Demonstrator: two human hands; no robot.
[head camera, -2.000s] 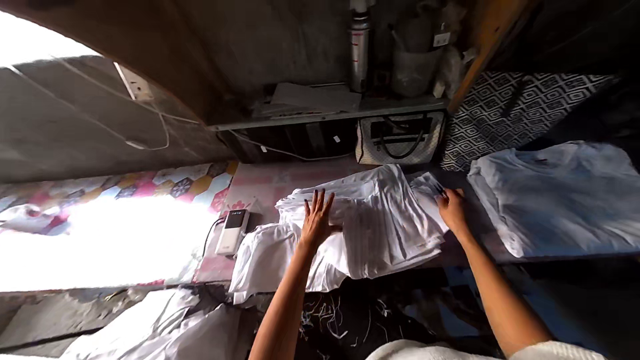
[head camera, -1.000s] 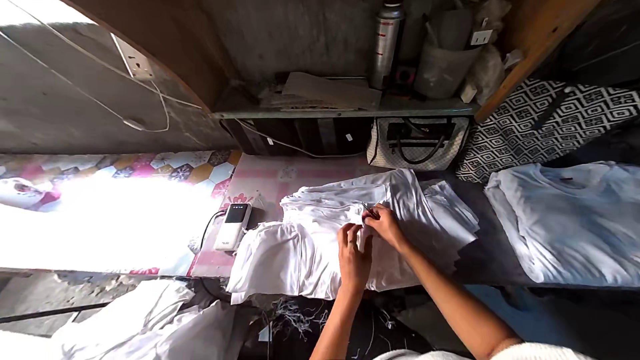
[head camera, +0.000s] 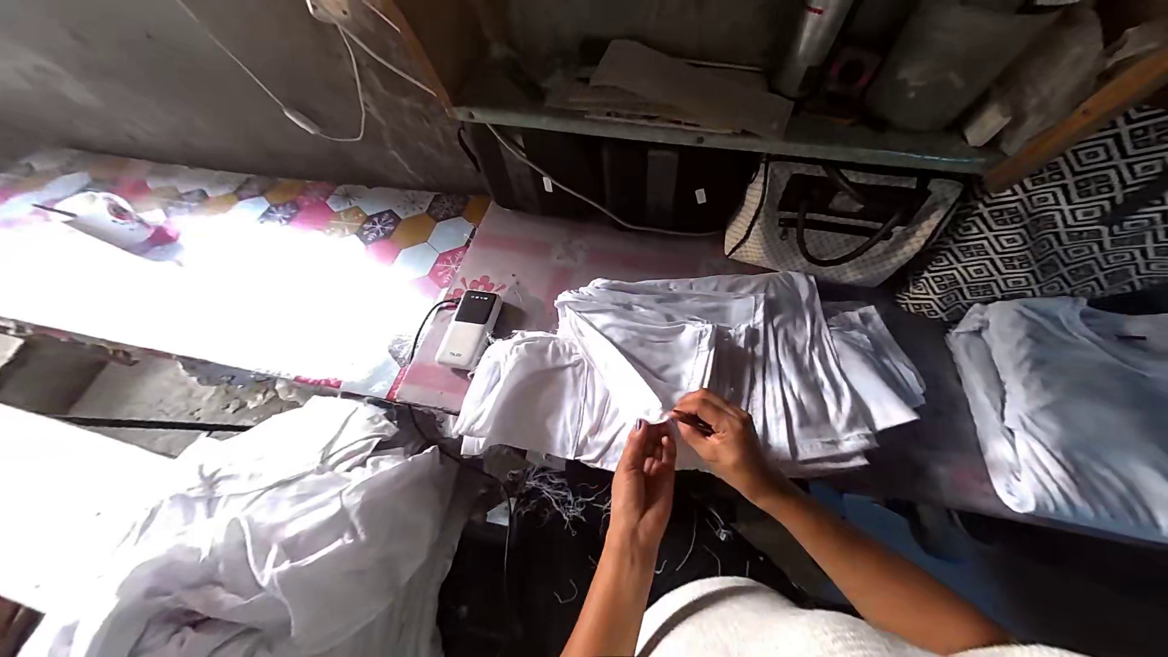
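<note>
A stack of white garments (head camera: 794, 365) lies on the table before me, its pieces loosely layered. At the stack's front edge my left hand (head camera: 646, 465) pinches the edge of a white cloth (head camera: 630, 365) between thumb and fingers. My right hand (head camera: 725, 438) meets it from the right, fingertips on the same edge; a small dark object (head camera: 693, 422) shows under its fingers, too small to name. The cloth's upper part lies folded over the stack. Left of the stack is a white power bank (head camera: 470, 330) with a dark display and a cable.
Folded light T-shirts (head camera: 1077, 411) lie at the right. White fabric (head camera: 301, 520) is heaped at lower left. Behind the table stand a handbag (head camera: 844, 219) and a shelf (head camera: 730, 137) with cardboard and a spray can (head camera: 812, 46). Loose threads (head camera: 557, 493) hang below the table edge.
Two seconds ago my hands lay apart on the stack; they came together over it and are now at its front edge with a cloth edge between them.
</note>
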